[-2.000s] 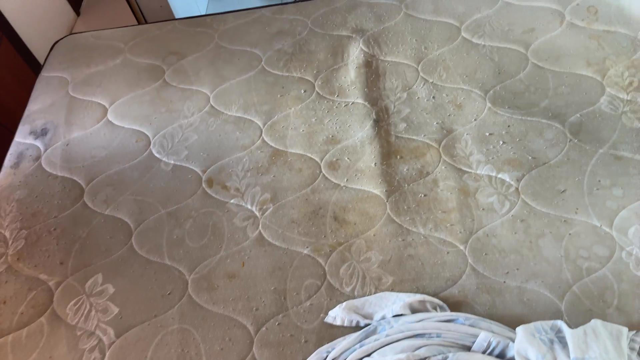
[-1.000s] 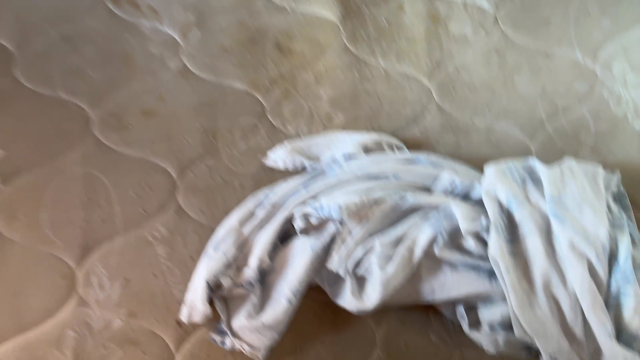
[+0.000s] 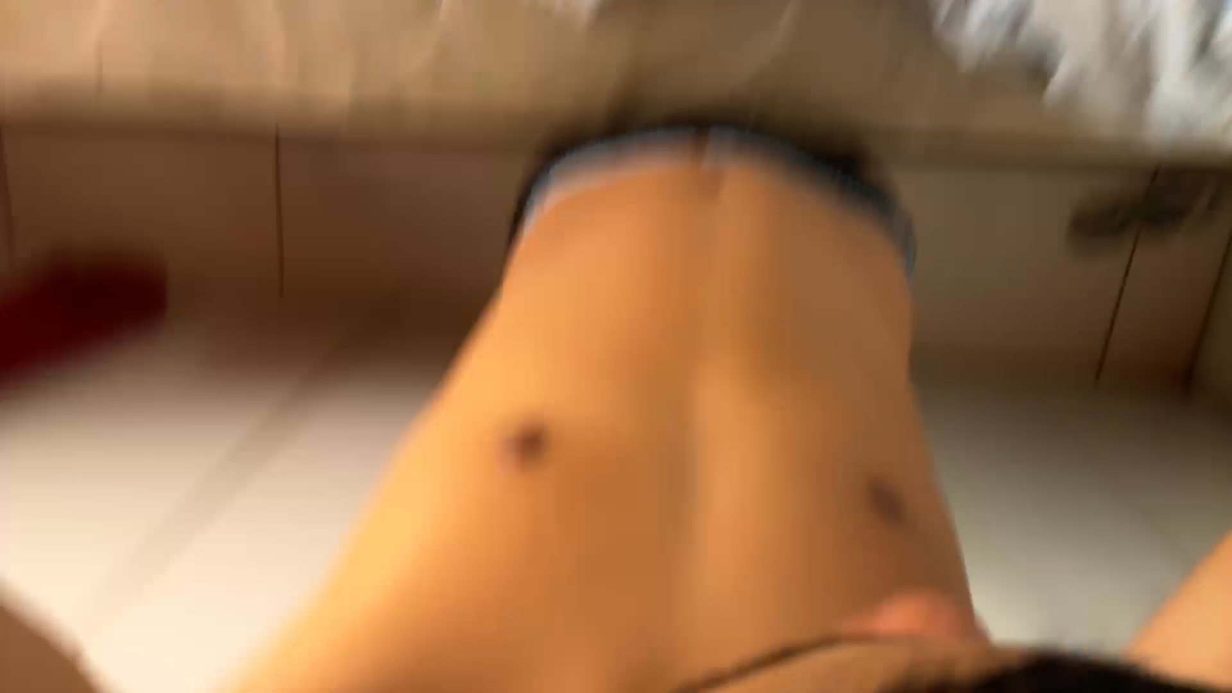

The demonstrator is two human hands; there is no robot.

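Neither my left hand nor my right hand can be made out. My bare torso (image 3: pixel 674 404), with a dark waistband (image 3: pixel 712 140) at its far end, fills the middle of the blurred head view. Bare skin shows at both lower corners, but I cannot tell which part of an arm or leg it is. A crumpled white and bluish cloth (image 3: pixel 1145 58) lies on the beige mattress (image 3: pixel 385 48) at the top right.
The mattress edge runs across the top, just beyond the waistband. Pale floor (image 3: pixel 192 481) shows on both sides of my body. A blurred red object (image 3: pixel 77 308) is at the left, and a dark object (image 3: pixel 1145 207) sits under the mattress edge at the right.
The view has swung sharply down from the mattress top to my torso and the floor. Whether the cloth has moved cannot be told.
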